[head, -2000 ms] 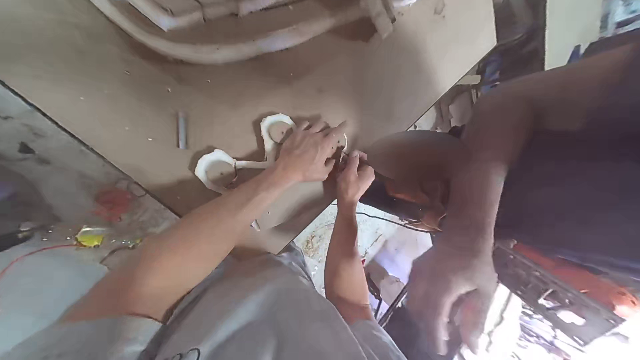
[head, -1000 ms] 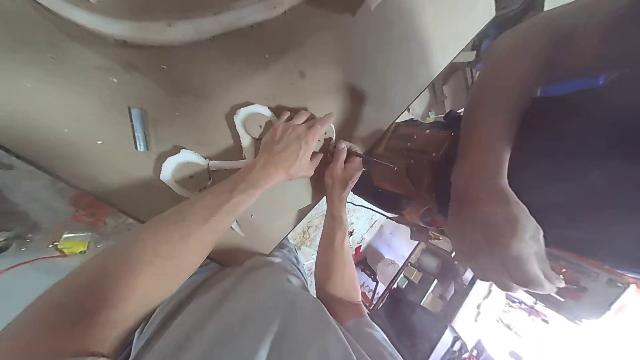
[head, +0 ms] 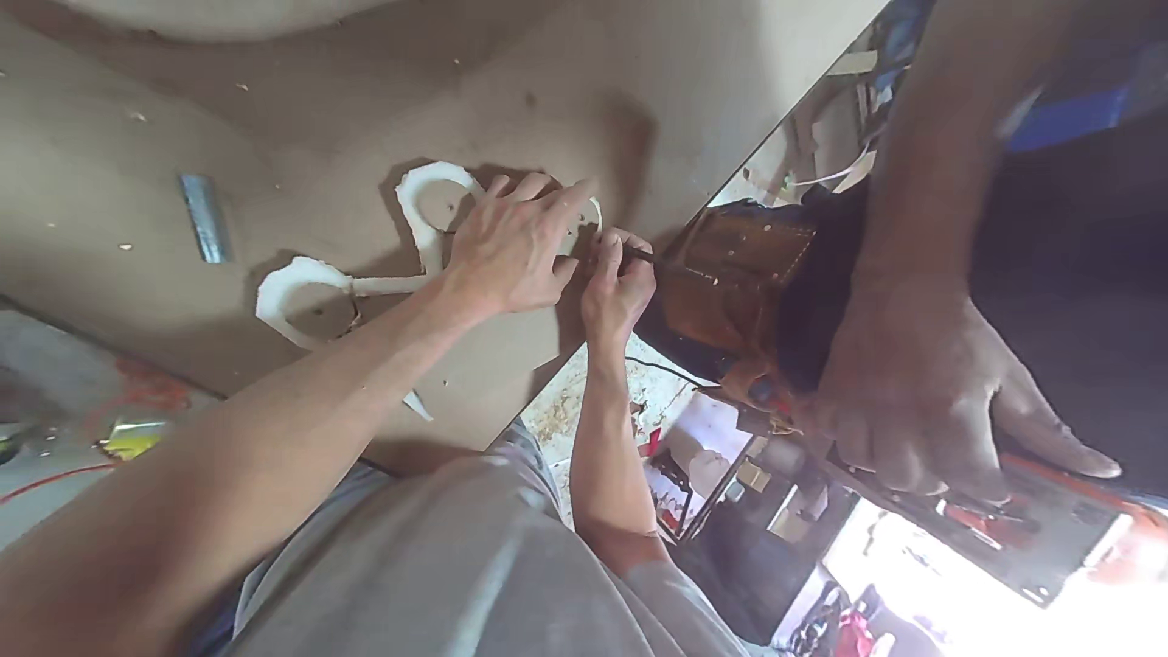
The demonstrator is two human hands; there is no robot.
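A white flat piece with ring-shaped lobes [head: 422,214] lies on a brown board surface near its corner. My left hand [head: 516,242] rests palm down on the right part of this piece, fingers slightly spread, hiding much of it. Close to the right of it, my right hand [head: 619,283] pinches a slim dark pencil-like tool [head: 671,265] at the white piece's curved right edge. The tool's rear end points right; its tip is hidden by the fingers. A short grey metal tube or rod [head: 203,219] lies on the board at the left.
A large pale curved piece [head: 228,14] crosses the top left. Another person's hand [head: 922,392] hangs at the right, beside a brown leather tool pouch [head: 739,246]. The board's edge runs diagonally near my right hand. A yellow object [head: 134,441] and red cord [head: 55,479] lie lower left.
The slim tool in my right hand shows from one second ago; it was not plain before that. The other person's hand has shifted. My left hand stays on the white piece. The view has moved closer.
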